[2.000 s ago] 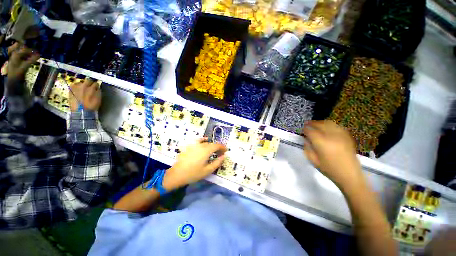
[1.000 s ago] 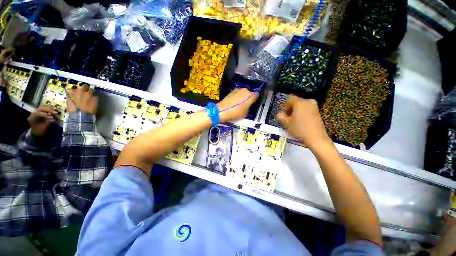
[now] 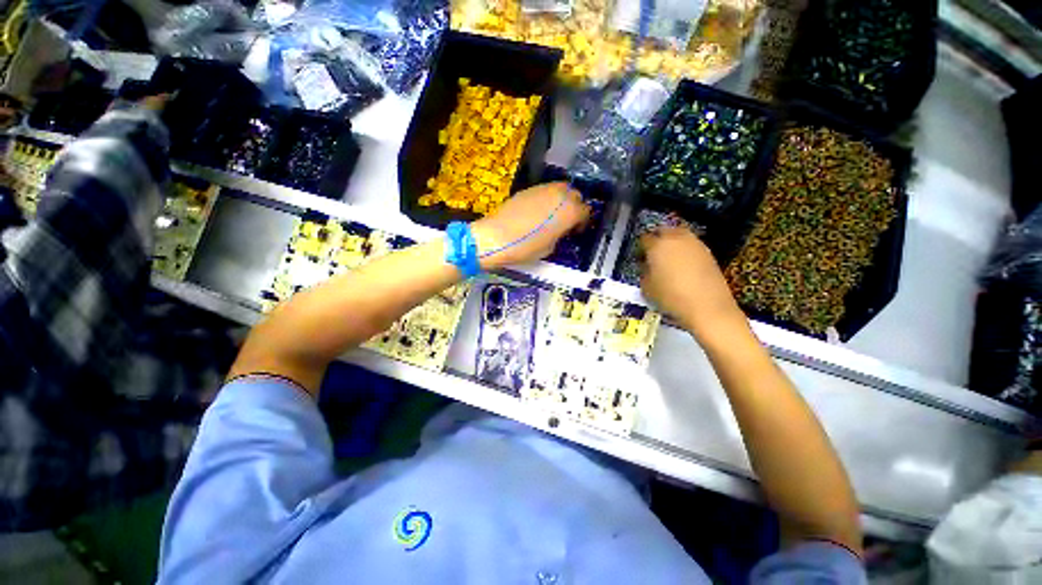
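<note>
My left hand (image 3: 535, 225), with a blue wrist strap (image 3: 462, 249), reaches over the rail into the small bin of dark blue components (image 3: 585, 234). My right hand (image 3: 676, 272) is at the small bin of grey components (image 3: 640, 248), fingertips down among them. The fingertips of both hands are partly hidden, so I cannot tell whether they hold parts. A circuit board panel (image 3: 594, 354) lies on the rail below my hands. A phone-like item (image 3: 506, 339) lies left of it. Another panel (image 3: 417, 326) lies partly under my left forearm.
Bins of yellow blocks (image 3: 486, 149), green-black cylinders (image 3: 703, 154) and copper-brown rings (image 3: 817, 229) stand behind the rail (image 3: 731, 400). Plastic bags (image 3: 617, 126) lie among and behind them. A person in a checked sleeve (image 3: 86, 206) works at the left; another person's white-clad part shows lower right.
My left hand has moved from the panel up to the blue component bin. My right hand has shifted left to the grey bin. The neighbour's checked arm now reaches toward the bins.
</note>
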